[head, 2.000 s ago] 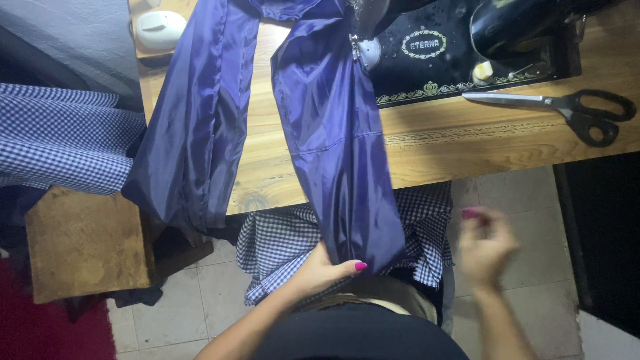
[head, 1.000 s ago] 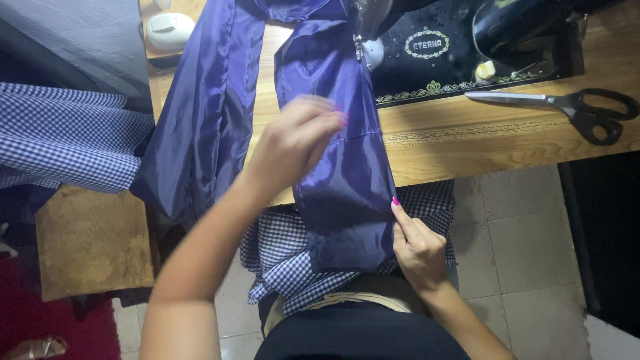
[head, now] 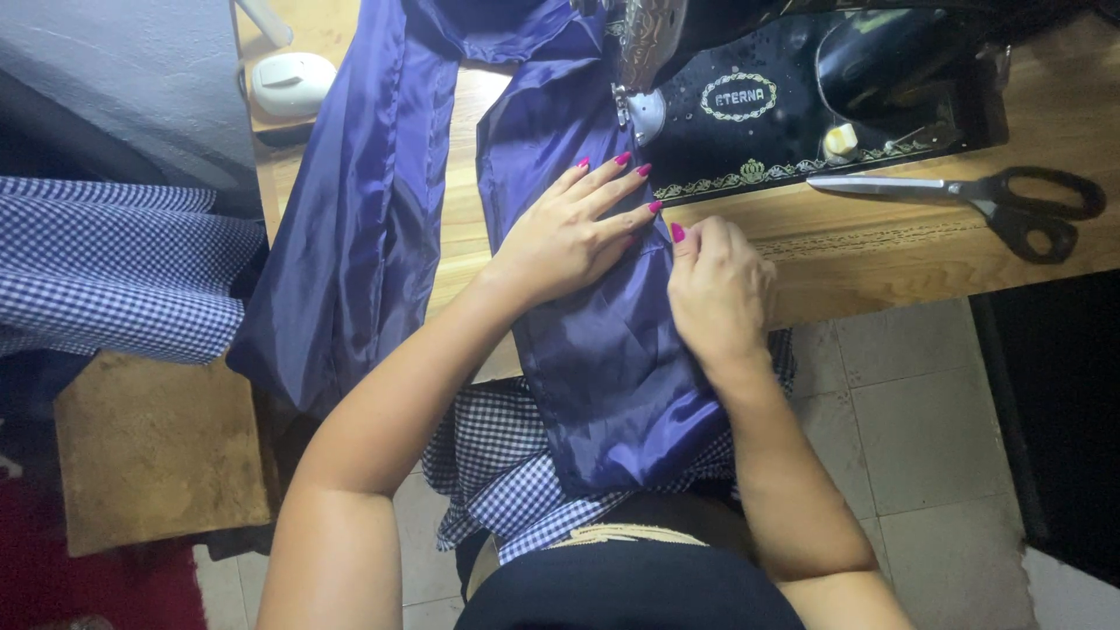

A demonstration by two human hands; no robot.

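Note:
Shiny purple-blue fabric runs from the sewing machine's needle area over the wooden table's edge onto my lap. My left hand lies palm down on it, fingers spread, just below the presser foot. The fabric's right edge is pinched between the thumb and fingers of my right hand, beside the left fingertips. A second length of the same fabric hangs to the left. The black sewing machine bed is to the right of the presser foot. Blue-and-white checked cloth lies beneath the fabric on my lap.
Black-handled scissors lie on the wooden table, right of my hands. A small pale block rests on the machine bed. At the upper left is a white plastic device. More checked cloth hangs above a wooden stool.
My left hand has come down onto the fabric near the presser foot. My right hand has moved up along the fabric's right edge from its lower position one second ago.

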